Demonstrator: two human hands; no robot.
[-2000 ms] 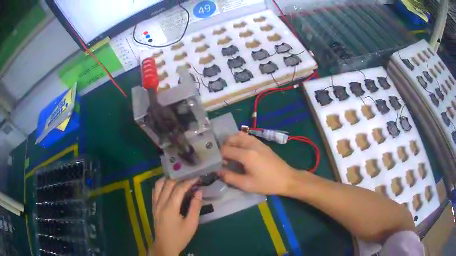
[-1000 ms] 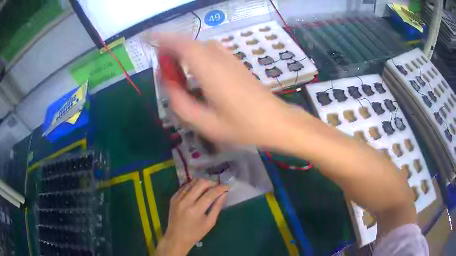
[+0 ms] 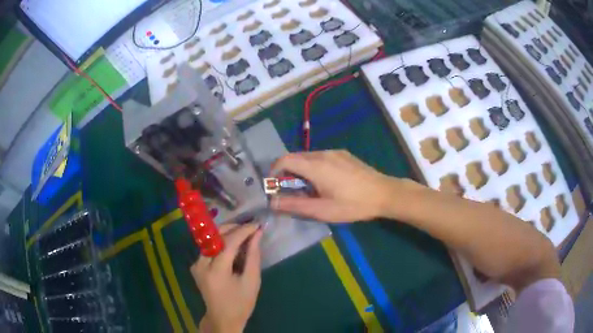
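The silver metal test fixture [image 3: 175,120] stands on its grey base plate [image 3: 296,237]. Its red ribbed handle [image 3: 200,221] is lowered, its grip reaching my left hand. My right hand [image 3: 325,185] holds the small white test connector [image 3: 272,186] between thumb and fingers, contacts facing left, right beside the fixture. My left hand [image 3: 227,279] is at the fixture's front, thumb and fingertips close together. Whether they pinch a thin wire cannot be told. Any part inside the fixture is hidden.
A foam tray [image 3: 448,153] with dark parts and tan cut-outs lies right. Another foam tray [image 3: 292,62] lies behind the fixture, and stacked ones [image 3: 543,71] far right. A clear blister tray [image 3: 71,273] is left. A red cable [image 3: 308,107] runs behind my right hand. A monitor [image 3: 78,29] is back left.
The red handle has gone from upright to lowered. My right hand has left the handle and now holds the connector beside the fixture. My left hand stays at the fixture's front. The camera view has shifted.
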